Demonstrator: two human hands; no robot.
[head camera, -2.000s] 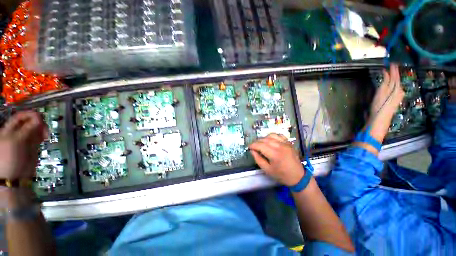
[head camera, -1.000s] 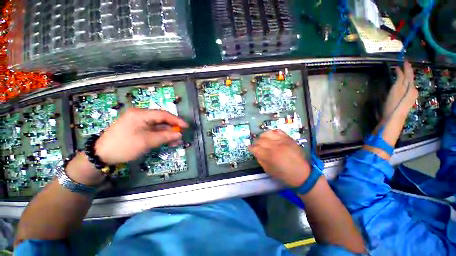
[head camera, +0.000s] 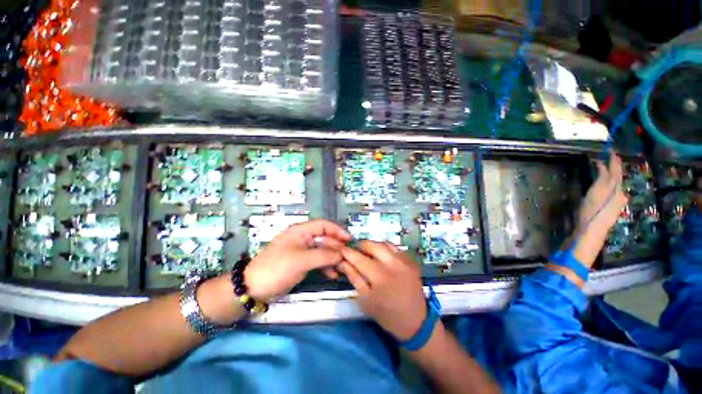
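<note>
My left hand (head camera: 296, 258), with a black bead bracelet and a metal watch, and my right hand (head camera: 389, 286), with a blue wrist strap, meet at their fingertips over the front edge of a wave-solder pallet (head camera: 329, 231). The fingers are curled together; a small dark or silver spot shows between them, too blurred to tell if it is a component. The pallet's circuit boards (head camera: 368, 181) sit behind and right of my hands, with orange components (head camera: 447, 157) on some. My left hand partly covers a board (head camera: 269, 227) in the pallet to the left.
A conveyor rail (head camera: 108, 302) runs in front of me. Behind the line are a large component tray (head camera: 208, 58), a narrow component tray (head camera: 414, 73) and an orange heap (head camera: 46, 92). Another person's hand (head camera: 600, 202) is at the right, beside a pallet without boards (head camera: 531, 204).
My left hand came from the far left with an orange component, then moved right to meet my right hand. My right hand moved left. The orange component no longer shows in my fingers.
</note>
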